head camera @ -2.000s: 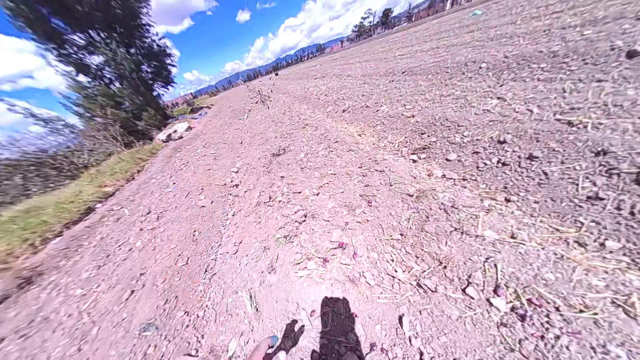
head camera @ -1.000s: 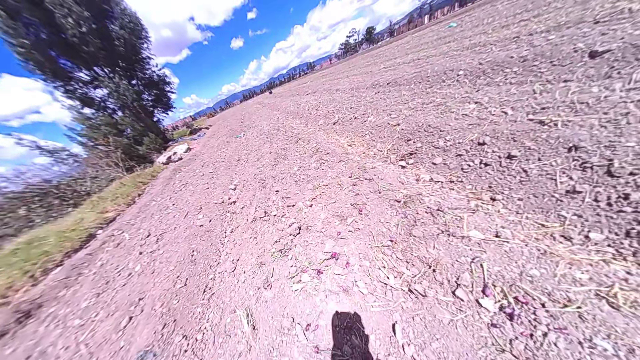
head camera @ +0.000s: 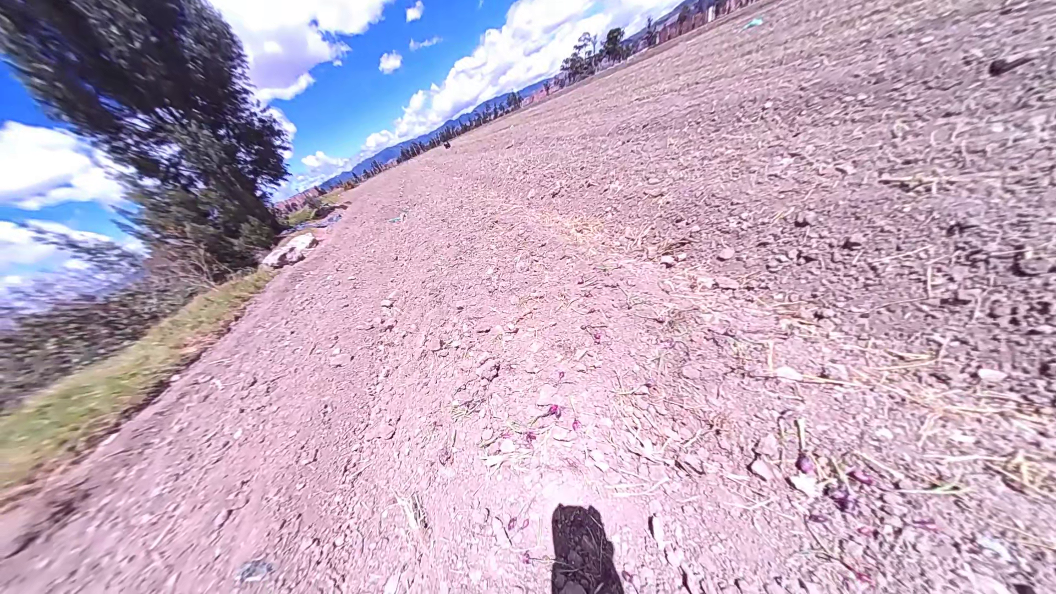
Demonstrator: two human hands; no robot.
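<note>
Neither my left hand nor my right hand shows in the head view. A dark shadow (head camera: 584,551) lies on the dry soil at the bottom, right of the middle. Small purple plant pieces (head camera: 553,410) are scattered on the soil above it. More purple pieces (head camera: 804,464) lie among dry stalks at the lower right. A small greyish scrap (head camera: 255,570) rests on the ground at the lower left.
Cloddy bare soil (head camera: 396,346) stretches ahead, with straw (head camera: 907,363) on the right. A grass strip (head camera: 140,371) borders it on the left, beside a large tree (head camera: 190,124) and a pale rock (head camera: 290,250). Distant trees line the horizon.
A hand seen at the bottom edge two seconds ago is out of view. The hand-like shadow beside the larger shadow is gone too.
</note>
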